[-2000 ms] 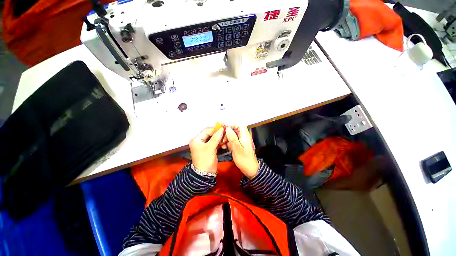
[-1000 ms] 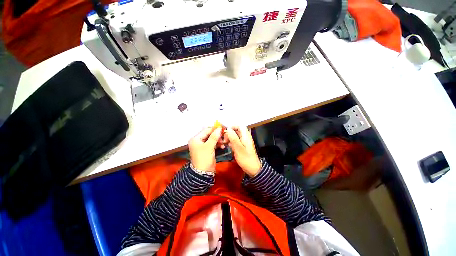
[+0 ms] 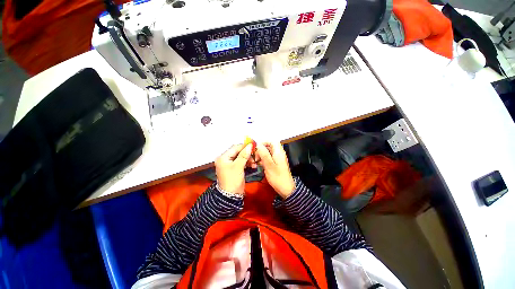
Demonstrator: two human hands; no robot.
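My left hand (image 3: 232,168) and my right hand (image 3: 274,166) meet at the fingertips, just in front of the machine table's front edge. A tiny bright yellow-orange bit (image 3: 248,140) shows at my left fingertips, with a small reddish spot between the hands. My left thumb and fingers pinch this small piece. My right fingertips are closed against it; whether they grip something of their own is too small to tell. A dark reddish bobbin (image 3: 206,120) and a small pale bobbin (image 3: 250,119) lie on the white machine bed beyond the hands.
The white sewing machine (image 3: 271,42) stands behind the bobbins, its display lit. Black fabric with a camouflage strip (image 3: 107,138) lies at left, above a blue bin (image 3: 127,234). The right-hand table (image 3: 452,130) holds a cup (image 3: 470,58), orange cloth (image 3: 424,23) and a black device (image 3: 490,188).
My hands stay at nearly the same place, with only slight finger movement. The reddish spot between the fingertips shows a little more than one second ago. The bobbins and fabric have not moved.
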